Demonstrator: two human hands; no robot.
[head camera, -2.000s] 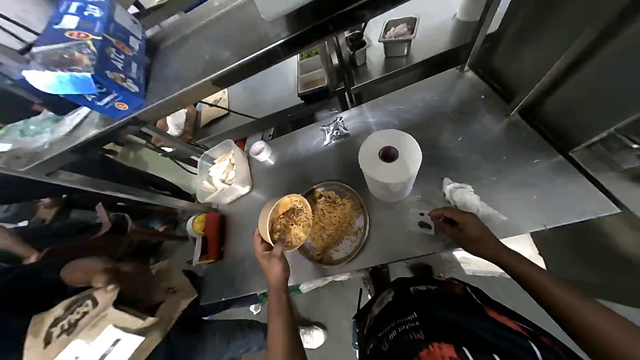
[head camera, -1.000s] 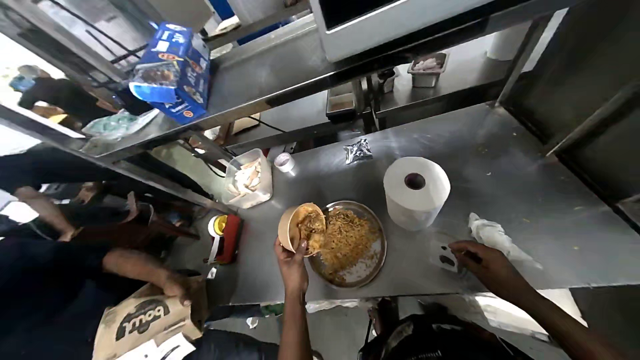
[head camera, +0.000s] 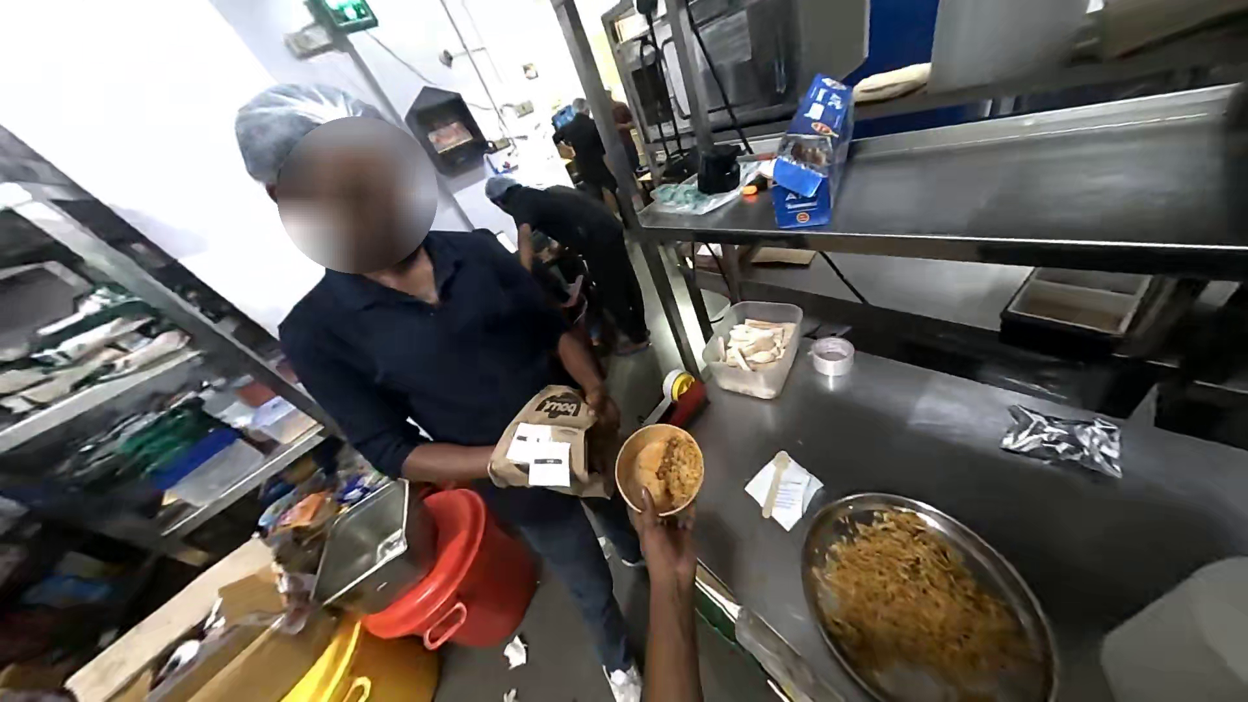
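Note:
My left hand (head camera: 665, 534) holds up a round paper bowl (head camera: 632, 458) with rice and a saucy food in it, off the table's left edge. The bowl is just right of a brown paper bag (head camera: 509, 466) held by a co-worker. Below right of the bowl, a round metal tray (head camera: 1035, 609) of noodle-like or rice food rests on the steel table. A wooden stick (head camera: 777, 483) lies on a white paper (head camera: 801, 495) between bowl and tray. My right hand is out of view.
A co-worker (head camera: 439, 341) in a hairnet stands at the left. Along the table are a plastic tub (head camera: 780, 373) of wooden cutlery, a tape roll (head camera: 833, 359), a tape dispenser (head camera: 685, 398) and a foil packet (head camera: 1063, 441). A red bin (head camera: 487, 575) stands on the floor. Above hangs a steel shelf (head camera: 1033, 175).
My left hand has moved the bowl from beside the tray's edge to the left, near the bag. The view has swung left, and my right hand has left it.

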